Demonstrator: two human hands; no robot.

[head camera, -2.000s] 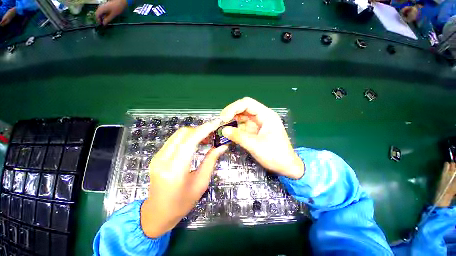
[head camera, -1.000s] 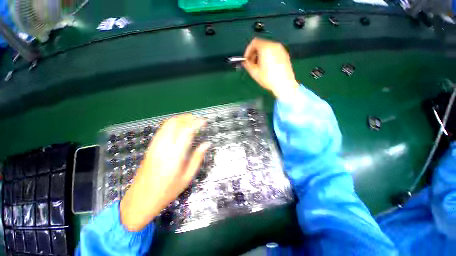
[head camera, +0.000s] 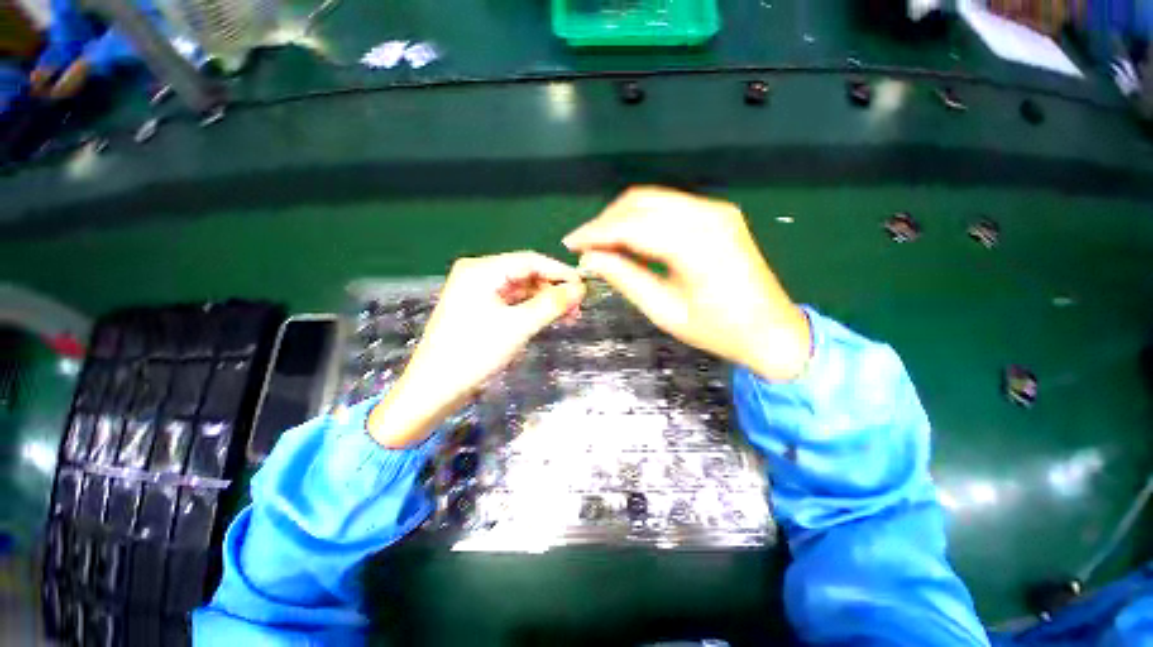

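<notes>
My left hand and my right hand meet fingertip to fingertip over the back edge of the clear blister tray. The fingertips of both hands are pinched together. Something tiny and pale may be between them, but it is too small and blurred to make out. The clear tray holds rows of small dark parts and shows strong glare. No dark housing is visible in either hand.
A dark phone-like slab lies left of the clear tray, with a black blister tray beyond it. Small units lie at the right. More sit along the far line, near a green bin. Another person's hands show far left.
My right hand has come back from the far side, where it held a small dark thing, to meet my left hand. My left hand has moved up to the tray's back edge. The view has shifted.
</notes>
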